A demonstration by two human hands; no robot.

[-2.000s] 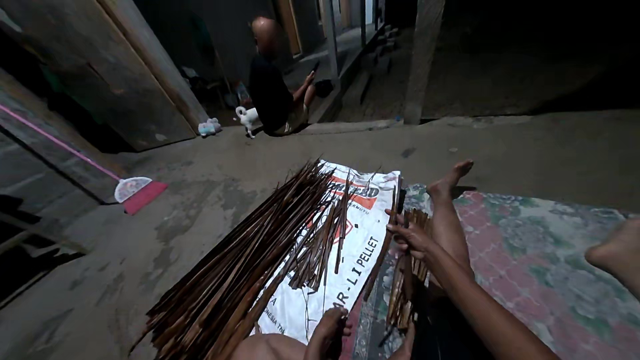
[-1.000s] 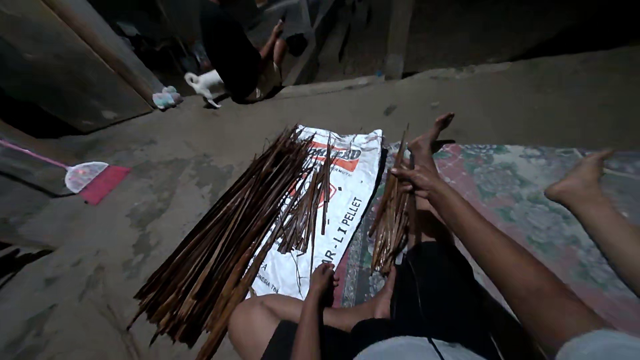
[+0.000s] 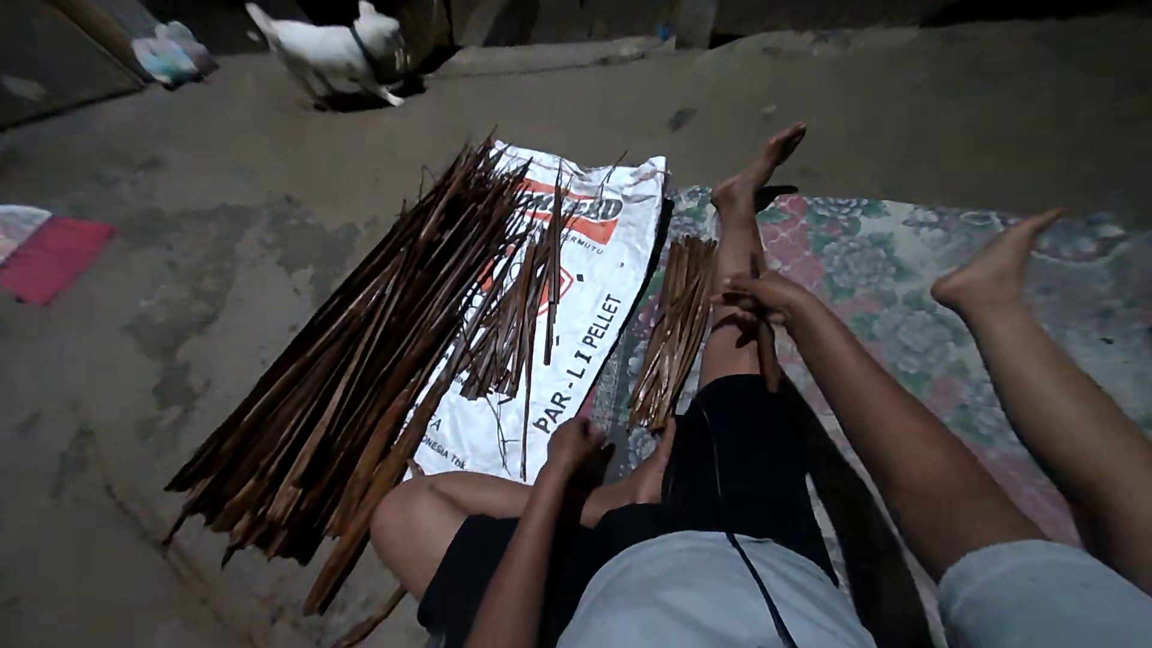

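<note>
My right hand (image 3: pixel 760 297) rests over my shin with a brown dried strip (image 3: pixel 768 355) in its fingers. Just left of it, a small bundle of short brown strips (image 3: pixel 675 333) lies on the floral mat. My left hand (image 3: pixel 576 445) is curled low near my folded leg, beside the lower edge of a white printed sack (image 3: pixel 585 333); whether it holds anything is not visible. A large pile of long brown dried strips (image 3: pixel 360 360) lies slantwise across the sack's left side and the concrete floor. Several shorter strips (image 3: pixel 513 324) lie loose on the sack.
A white dog (image 3: pixel 333 54) with a dark collar stands at the upper left, near a pale plastic bag (image 3: pixel 171 54). A pink broom head (image 3: pixel 54 256) lies at the left edge. Another person's bare leg (image 3: pixel 1017 333) stretches over the floral mat (image 3: pixel 864 261) at right.
The view has tilted down, and the seated person beside the dog is out of sight. My right hand has shifted from over the small bundle to its right, above my shin.
</note>
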